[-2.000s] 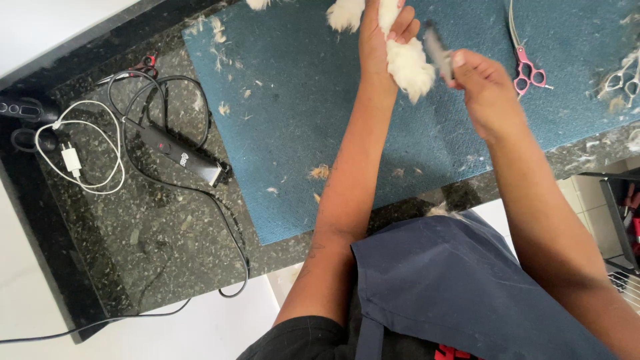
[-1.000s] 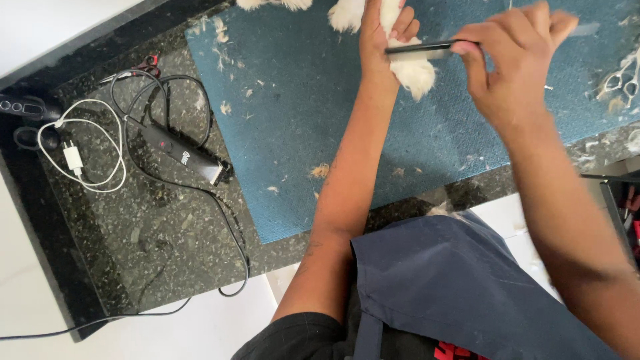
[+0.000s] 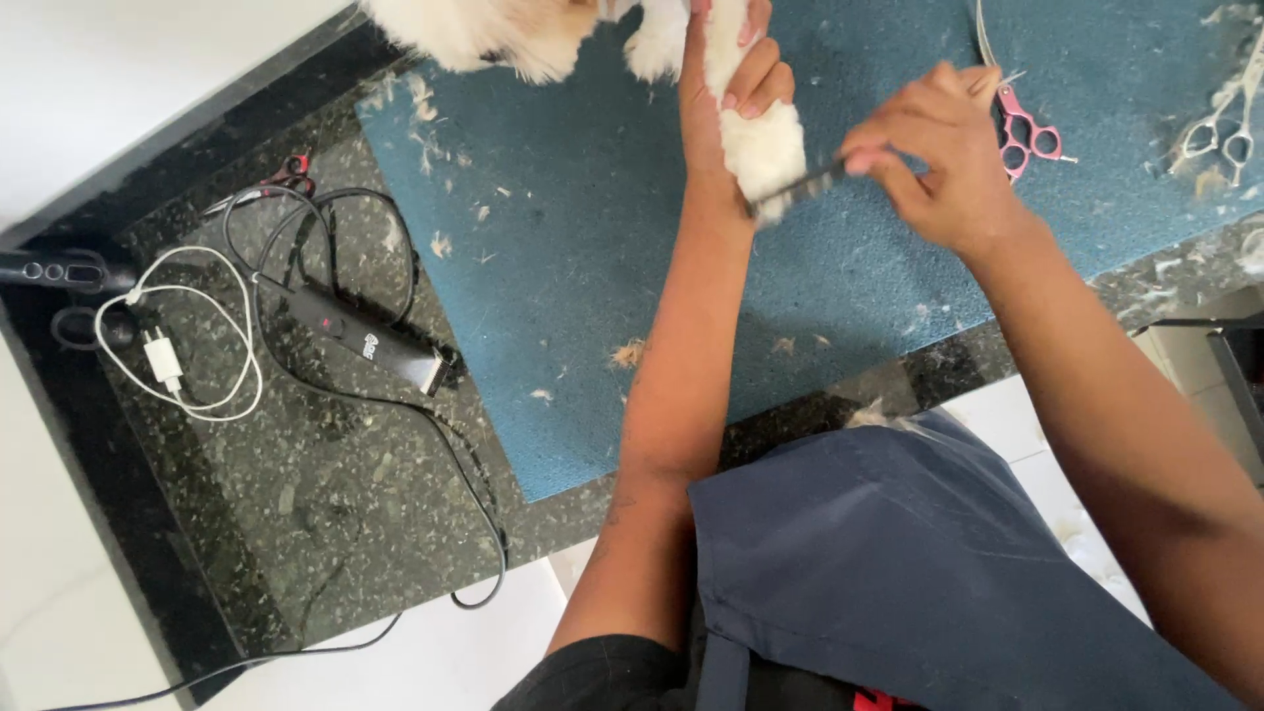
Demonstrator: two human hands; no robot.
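Note:
My left hand (image 3: 736, 79) is closed around a white furry leg of an animal, with the fluffy paw (image 3: 768, 148) sticking out below my fingers. My right hand (image 3: 933, 153) pinches one end of a dark comb (image 3: 805, 188), blurred by motion, whose teeth lie at the paw's lower edge. Part of the animal's white and tan furry body (image 3: 494, 30) shows at the top edge; the rest is out of view. Pink-handled scissors (image 3: 1027, 133) lie just behind my right hand on the blue mat (image 3: 553, 247).
Silver scissors (image 3: 1220, 133) lie at the mat's right. On the granite counter (image 3: 365, 513) are a corded black clipper (image 3: 360, 336), red-handled scissors (image 3: 286, 178), a white cable with plug (image 3: 163, 360) and a black device (image 3: 59, 272). Tufts of hair (image 3: 629, 353) dot the mat.
My right hand has moved down and left from one second ago, and the comb has come to the paw's lower edge. More of the animal's furry body shows at the top left. My left hand keeps its hold.

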